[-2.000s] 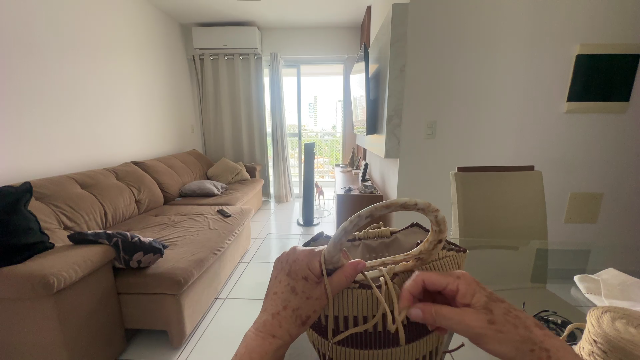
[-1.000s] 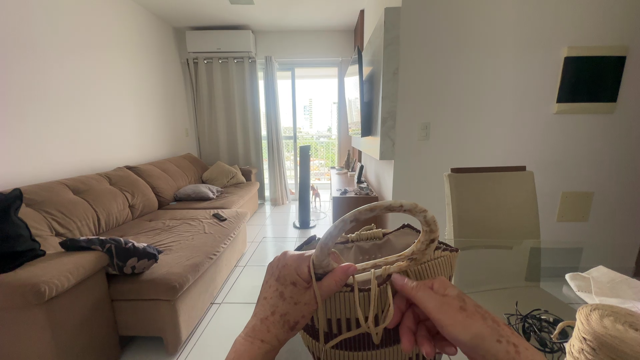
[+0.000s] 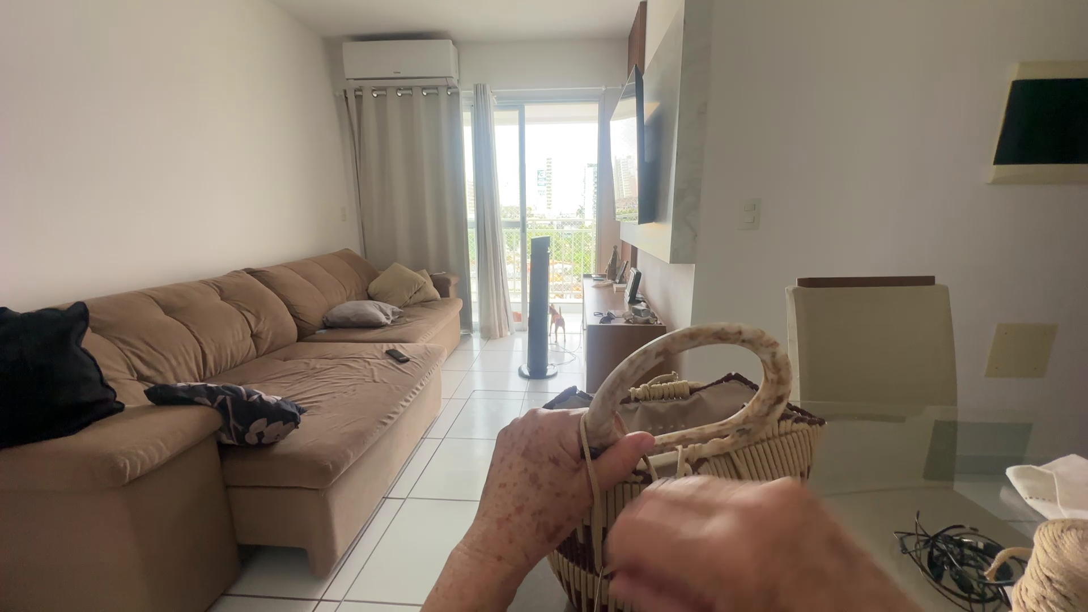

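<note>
A woven handbag [image 3: 765, 455] in cream and dark brown, with a grey lining, stands at the lower middle. Its curved, mottled cream-and-brown handle [image 3: 705, 340] rises above the opening. My left hand [image 3: 552, 476] grips the lower left end of the handle, thumb pressed across it. A thin cream cord [image 3: 594, 501] hangs down beside that thumb. My right hand [image 3: 722, 535] is blurred in front of the bag, fingers curled near the hanging cords; whether it holds a cord cannot be told.
Right of the bag, a glass table [image 3: 884, 484] bears a tangle of black cable [image 3: 960, 561], a ball of beige twine [image 3: 1058, 569] and a white cloth [image 3: 1054, 486]. A cream chair [image 3: 875, 348] stands behind it. A brown sofa [image 3: 340, 408] fills the left side.
My right hand has moved in front of the bag and hides more of its lower part and cords. My left hand stays on the handle.
</note>
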